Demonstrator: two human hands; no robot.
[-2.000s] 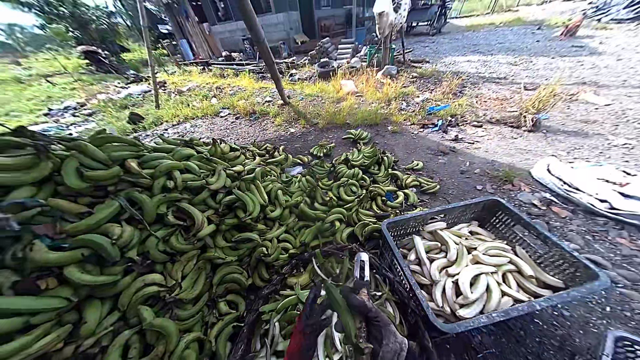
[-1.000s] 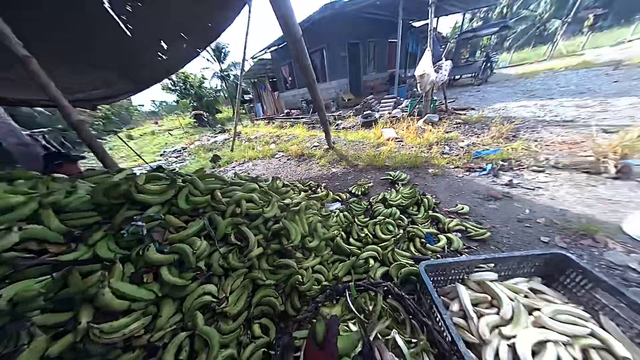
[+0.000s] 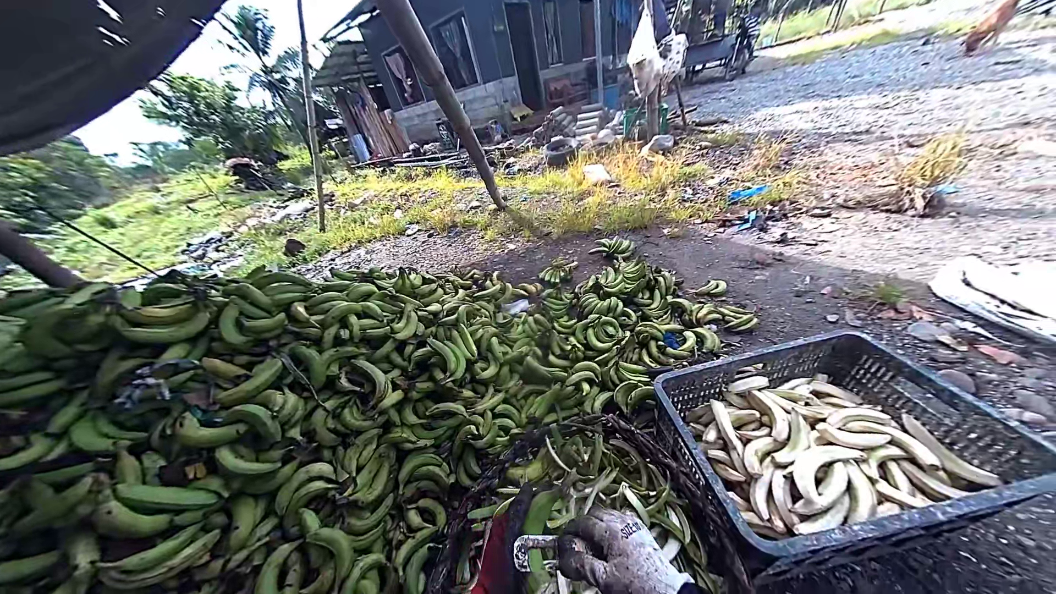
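My right hand (image 3: 615,549), in a soiled white and grey work glove, is closed on a metal peeler (image 3: 532,546) at the bottom centre. Just left of it is my left hand (image 3: 499,549), in a red and dark glove, against a green plantain (image 3: 540,516); the peeler crosses this fruit. Both hands are over a dark-rimmed basket (image 3: 689,495) holding green peels (image 3: 652,495). To the right stands a black plastic crate (image 3: 841,544) with peeled, pale plantains (image 3: 825,462). A big heap of green plantains (image 3: 330,412) spreads to the left.
A slanting wooden pole (image 3: 445,99) and a thinner upright pole (image 3: 310,115) rise beyond the heap. A dark tarp (image 3: 91,66) hangs at upper left. A house (image 3: 495,66) stands behind grass, and a white sack (image 3: 998,293) lies on the gravel at right.
The view swings up and left, then partly back. My right hand and the peeler, low and barely visible a second ago, show again at the bottom centre.
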